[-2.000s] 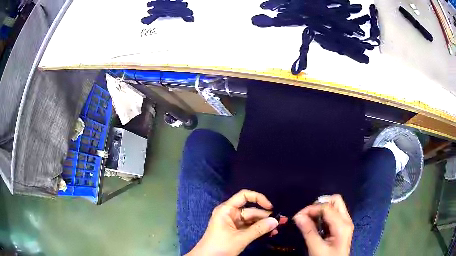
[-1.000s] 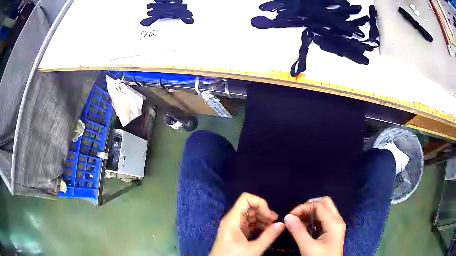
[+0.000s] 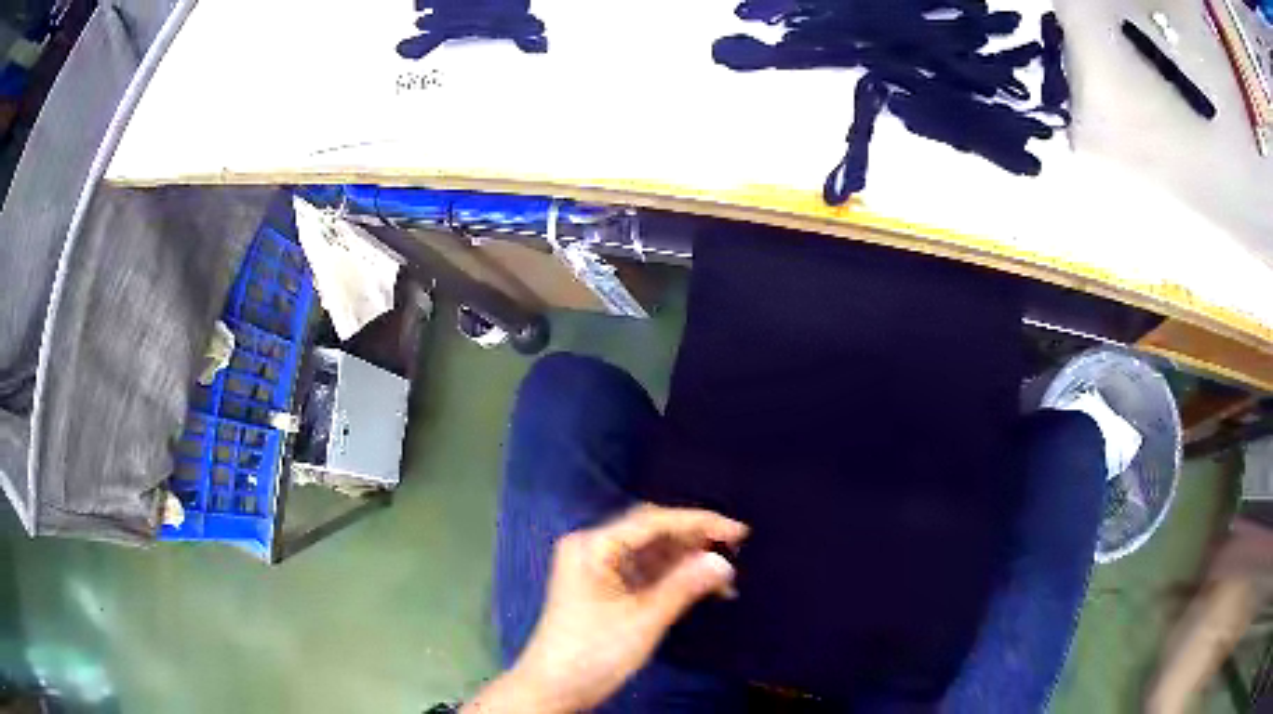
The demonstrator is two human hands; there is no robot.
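Observation:
My left hand [image 3: 614, 593] is over the left part of the dark lap cloth [image 3: 852, 405], thumb and index fingertips close together. A small dark spot shows between them, but I cannot tell it from the cloth. My right hand [image 3: 1229, 586] is a blurred skin-toned shape at the lower right edge, far from the left; its fingers and anything in it cannot be made out. No needle or thread is visible.
A large pile of dark strips [image 3: 963, 105] and a small pile [image 3: 475, 28] lie on the white table [image 3: 614, 126]. A black stick [image 3: 1167, 67] lies at right. A waste basket [image 3: 1152, 460] stands right; blue crates [image 3: 231, 467] and a grey fabric bin [image 3: 119, 377] are left.
My hands were close together over the lap, fingertips nearly touching. My right hand has swung far out to the right; my left has moved slightly left and up. The reddish bit seen earlier no longer shows.

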